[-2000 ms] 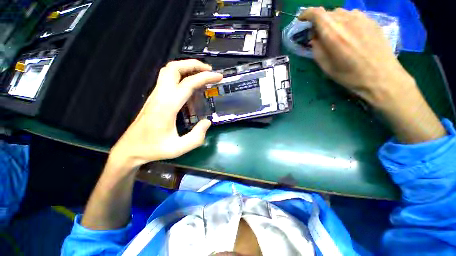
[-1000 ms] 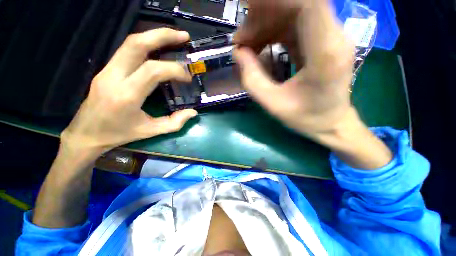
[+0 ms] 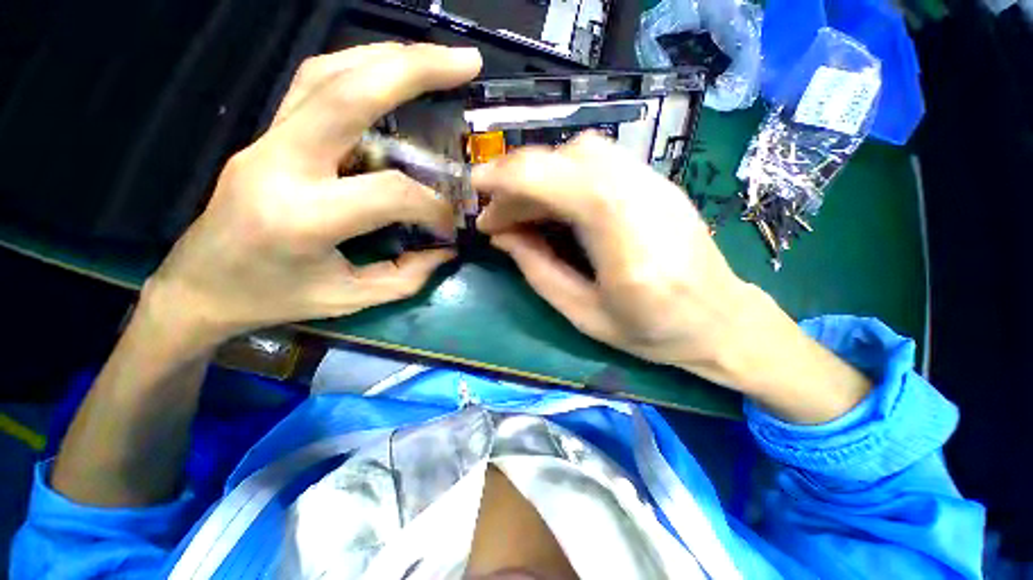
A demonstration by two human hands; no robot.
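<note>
An open phone housing (image 3: 657, 119) with an orange tab (image 3: 486, 146) lies in front of me, partly hidden by both hands. My left hand (image 3: 329, 193) holds its left end, fingers at the top and over it, thumb at the near edge. My right hand (image 3: 612, 232) is over the lower middle of the housing, its thumb and fingertips together near the near edge beside my left fingertips. A small part between the right fingertips cannot be made out.
Another phone housing (image 3: 549, 25) lies in the black foam tray (image 3: 147, 125) behind. At the right are a bag of black parts (image 3: 742, 51), a labelled bag (image 3: 838, 100) with flex strips (image 3: 782, 181) spilling out, a blue bin (image 3: 895, 68), and dark specks on the green mat (image 3: 861, 249).
My right hand has come from the bags to the housing and then down to its near edge. My left hand keeps its hold. The view has shifted, showing the flex strips.
</note>
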